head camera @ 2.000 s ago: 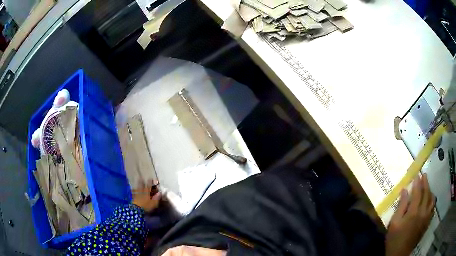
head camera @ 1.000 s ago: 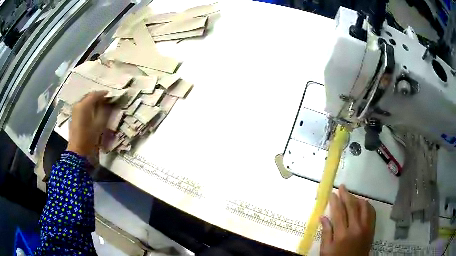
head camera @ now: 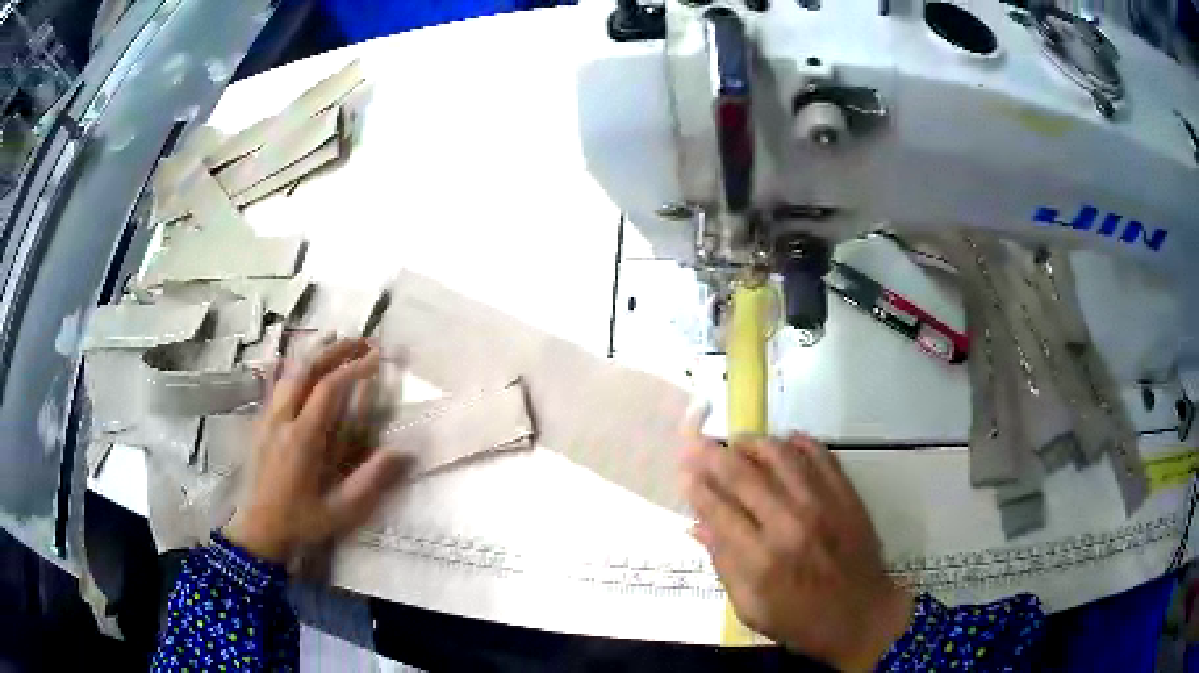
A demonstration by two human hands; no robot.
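Observation:
A wide beige-grey fabric strip (head camera: pixel 552 381) lies slantwise on the table between my hands. My left hand (head camera: pixel 316 454) is blurred, fingers spread, at the right side of the cut-piece pile (head camera: pixel 197 329); no piece shows clearly gripped in it. A short folded fabric piece (head camera: pixel 467 427) lies just right of its fingers. My right hand (head camera: pixel 789 539) has its fingertips on the right end of the wide strip; the thumb is hidden. It also covers part of the yellow strip (head camera: pixel 748 355), which runs from the needle area towards me.
The white sewing machine head (head camera: pixel 907 145) stands over the presser foot (head camera: pixel 736 250). Red and black snips (head camera: pixel 907 316) lie right of the needle. Zipper strips (head camera: pixel 1039 381) lie under the machine arm. Ruler marks (head camera: pixel 631 579) run along the front edge.
The view has swung to the left and closer. The wide strip now lies out between the hands. My left hand has moved to the pile's right side; my right hand has shifted onto the strip's end.

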